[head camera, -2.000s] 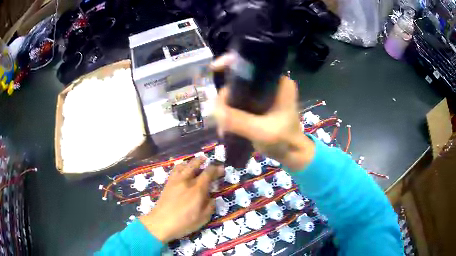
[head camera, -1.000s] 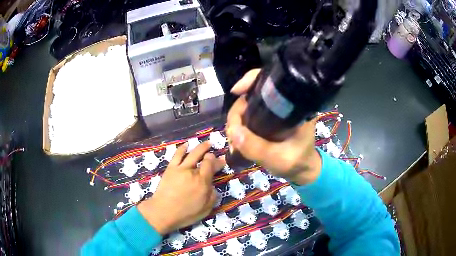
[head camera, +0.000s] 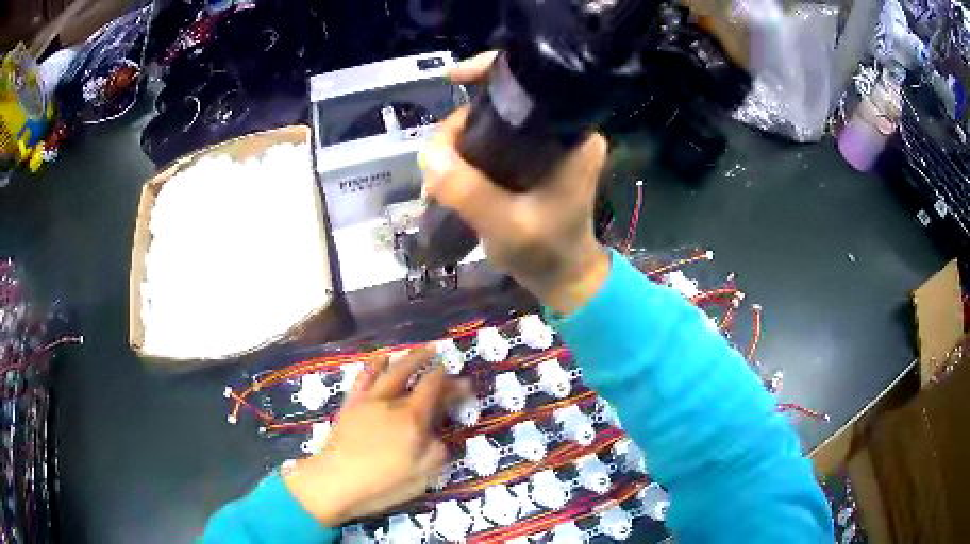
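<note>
My right hand (head camera: 521, 202) grips the thick black electric screwdriver (head camera: 521, 112), tilted, with its lower end at the front of the white-grey screw feeder (head camera: 367, 183). The bit is too blurred to make out. My left hand (head camera: 388, 436) lies over the rows of wired units, fingers spread and slightly blurred, fingertips on the second row; whether it presses a part is hidden. The units carry white lobed plastic parts (head camera: 511, 391), with red, yellow and dark lead wires (head camera: 521, 464) between the rows.
An open carton of white parts (head camera: 234, 250) stands left of the feeder. Black glossy housings (head camera: 202, 106) are heaped behind. A purple-white bottle (head camera: 870, 128) stands at the back right. A cardboard box (head camera: 925, 425) is at the right edge. Stacked wired items (head camera: 27, 425) stand far left.
The screwdriver and my right hand have moved from over the unit rows up and left to the feeder's front. My left hand stays over the rows. The view has shifted slightly.
</note>
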